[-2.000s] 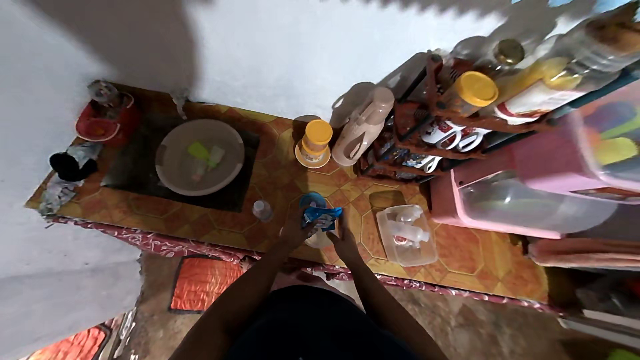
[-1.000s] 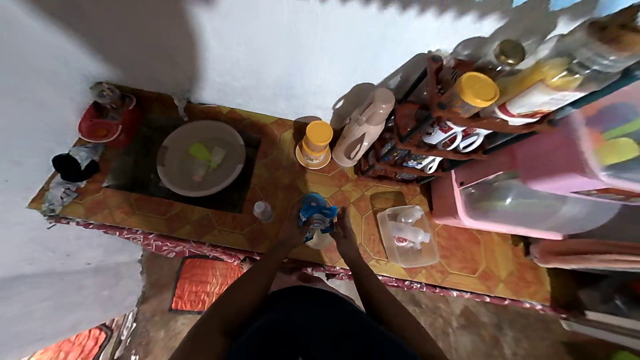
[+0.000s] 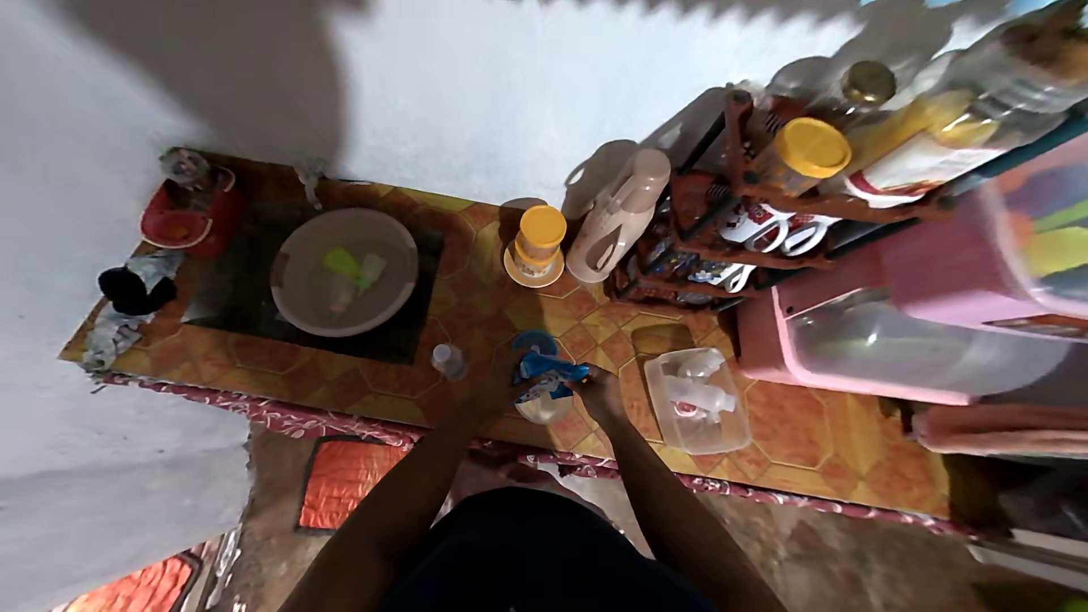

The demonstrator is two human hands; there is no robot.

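Both of my hands hold a blue plastic packet over the counter near its front edge. My left hand is at the packet's left side, dim and partly in shadow. At the packet's right end, the fingers of my right hand pinch it. Beneath the packet is a pale round container, partly covered by it. Just behind lies a round blue lid or dish. A small clear cup stands left of my left hand, and a clear plastic tub holding clear bottle-like items is to the right.
A round basin sits in the dark sink recess at left, beside a red bucket. Near the wall are a yellow-lidded container and a beige thermos flask. A brown rack with mugs and pink bins occupy the right.
The blue packet, which my hands held close together before, now shows more of its length, drawn out toward my right hand. Both hands stay on it over the same spot.
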